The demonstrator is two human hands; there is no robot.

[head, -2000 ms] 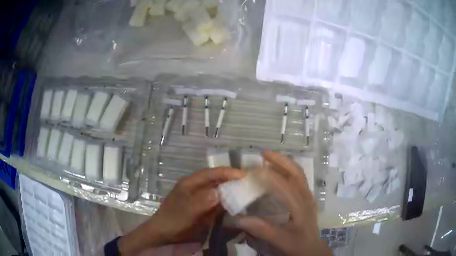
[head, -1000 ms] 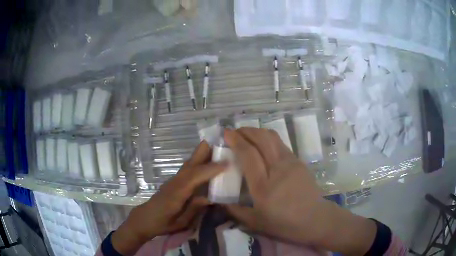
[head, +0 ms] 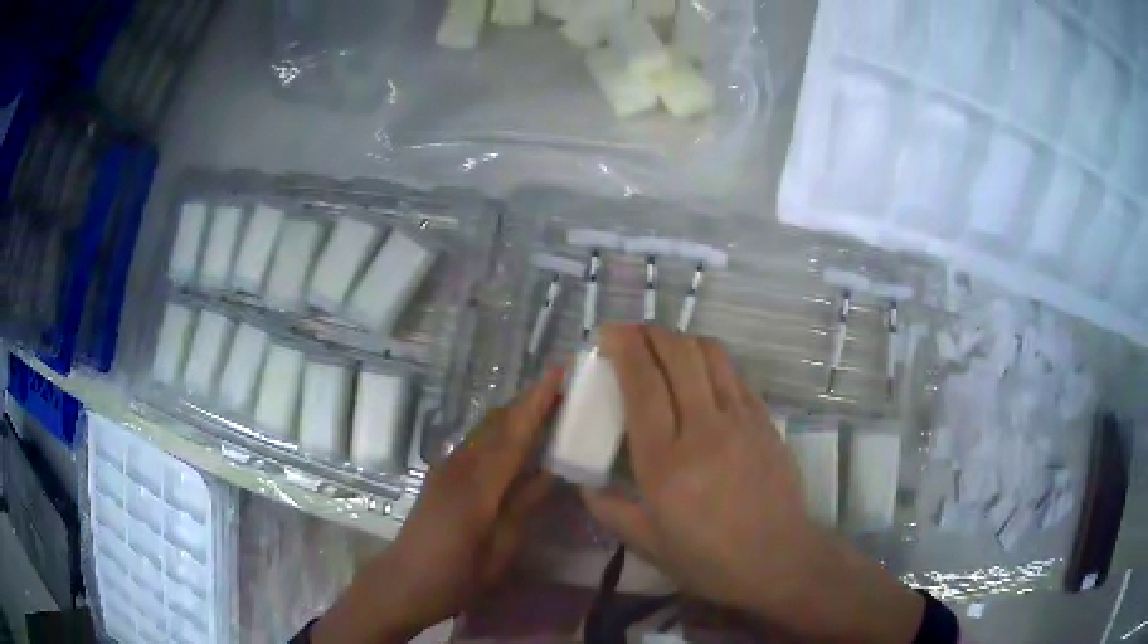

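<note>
My left hand (head: 472, 510) and my right hand (head: 711, 472) hold a white block (head: 589, 419) between them over the ribbed tray's front left part. A translucent edge shows at the block's lower end. The ribbed tray (head: 768, 333) holds several stemmed parts (head: 651, 287) with white crosspieces along its back. White blocks (head: 871, 478) lie at its front right, partly hidden by my right hand. The clear block tray (head: 302, 321) on the left holds two rows of white blocks (head: 380, 418).
Cream-yellow foam pieces (head: 648, 76) lie on a clear plastic bag at the back. A large white pocket tray (head: 969, 138) is at the back right. White paper scraps (head: 1017, 415) and a dark flat object (head: 1102, 501) are at the right. Blue trays (head: 120, 252) stand at the left; another white tray (head: 151, 528) is lower left.
The view has shifted, so the trays appear farther right and lower than one second ago. Both hands still hold a white block, now tilted, with the right fingers over its upper end.
</note>
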